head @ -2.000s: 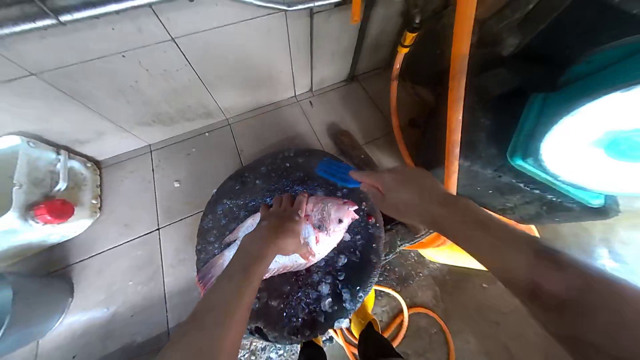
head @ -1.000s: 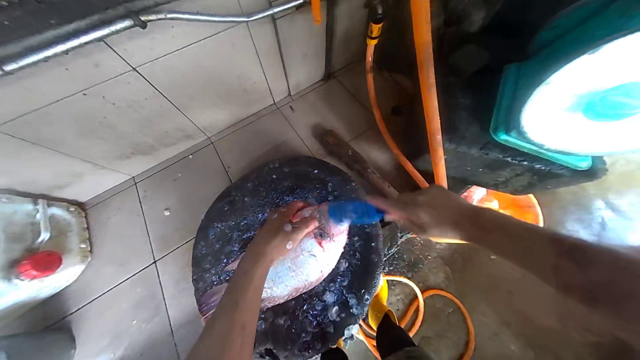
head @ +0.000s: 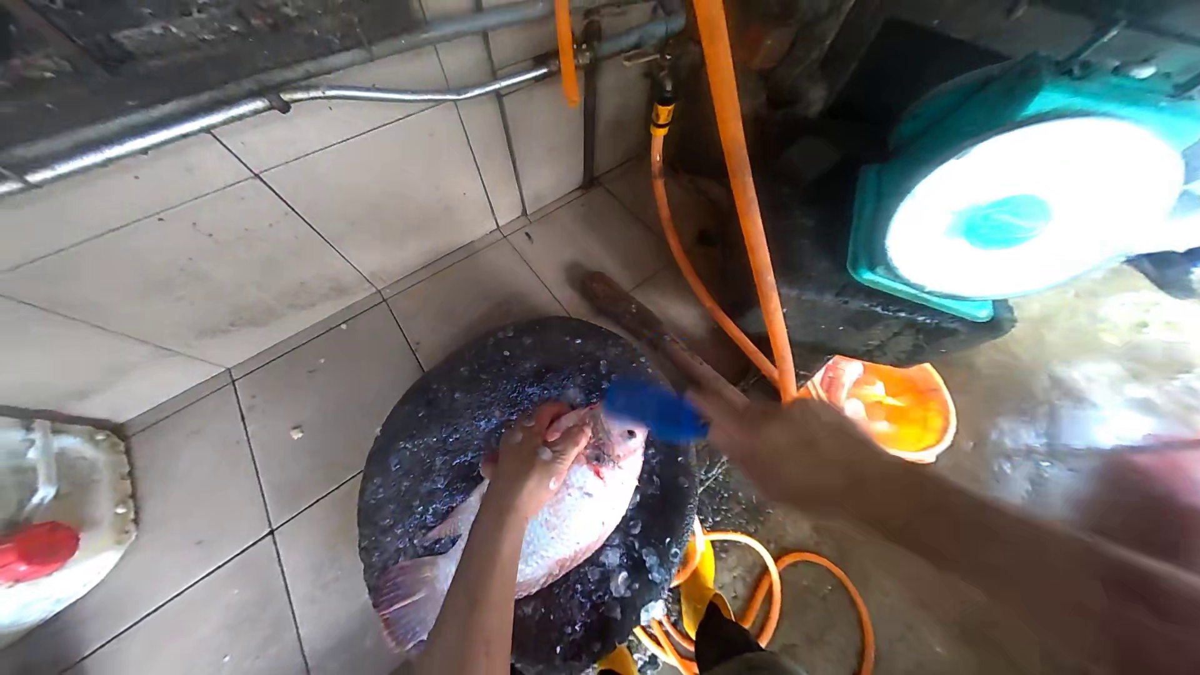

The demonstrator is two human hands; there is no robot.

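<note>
A whole pinkish-white fish lies on a round dark block strewn with scales, its head toward the upper right and its tail at the lower left. My left hand presses on the fish just behind the head, fingers at the gill area. In my right hand, blurred, is a blue brush-like tool, whose far end meets the top of the fish's head. The tool's exact kind is unclear from the blur.
An orange container holding pale pieces stands right of the block. Orange hose hangs from above and coils on the floor. A green-framed dial scale is at upper right, a jug with a red cap at left, a wooden pole behind the block.
The blue tool, raised off the fish's head two seconds ago, is now against it. My left hand has moved from the fish's body toward its gills. The fish has turned somewhat on the block.
</note>
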